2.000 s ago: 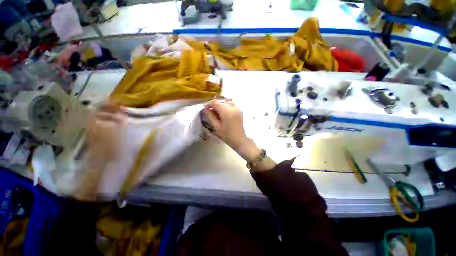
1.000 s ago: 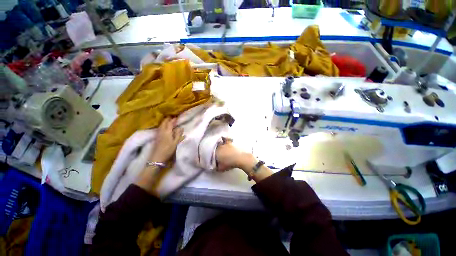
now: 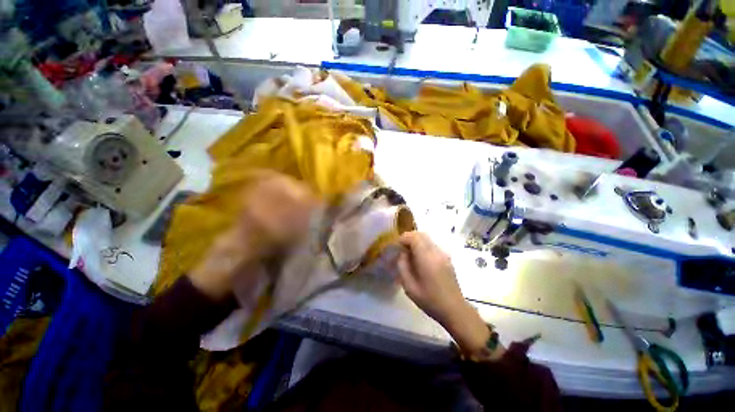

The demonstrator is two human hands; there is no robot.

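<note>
The off-white garment piece lies at the table's front edge with mustard fabric bunched behind and left of it. A round opening with a mustard edge faces right. My right hand pinches the edge of this opening between its fingertips. My left hand is blurred and over the cloth to the left; its fingers cannot be made out, nor whether it grips the cloth.
The white JACK sewing machine stands at the right. Thread snips and scissors lie in front of it. A beige machine head is at left. More mustard fabric lies behind. A blue bin is lower left. A person is at upper right.
My right hand has moved from inside the off-white cloth to its opening's edge, now turned to show mustard. My left hand has lifted off its earlier place and blurred. The view has shifted.
</note>
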